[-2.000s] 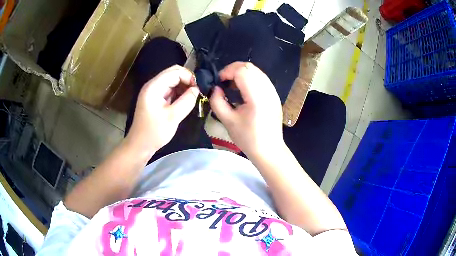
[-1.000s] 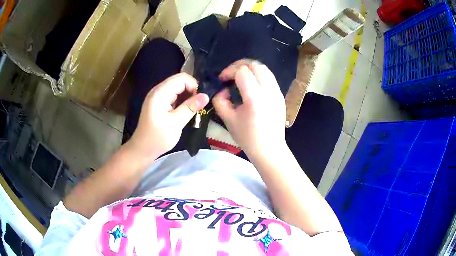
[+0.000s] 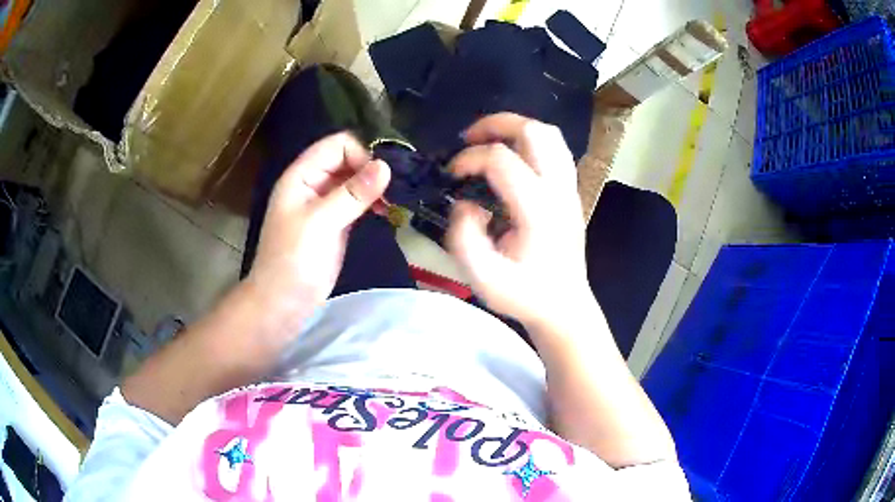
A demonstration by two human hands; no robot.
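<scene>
A small pouch is between my hands above my lap. Its olive shell (image 3: 348, 103) points up and away over my left knee, with a thin gold edge at the mouth. The crumpled black lining (image 3: 417, 176) sticks out of the mouth towards the right. A small gold fitting (image 3: 396, 215) hangs below the mouth. My left hand (image 3: 319, 201) pinches the pouch at its mouth. My right hand (image 3: 510, 201) is curled around the lining, its fingers slightly blurred.
A pile of flat black pieces (image 3: 500, 83) lies in a low open carton (image 3: 610, 147) between my knees. A large torn carton (image 3: 211, 98) stands at left. Blue crates (image 3: 829, 113) and a blue surface (image 3: 775, 363) are at right, with a red object (image 3: 793, 25) behind.
The olive shell has swung from hanging below my hands to lying up over my left knee. The lining now spreads towards my right hand, which has moved slightly right.
</scene>
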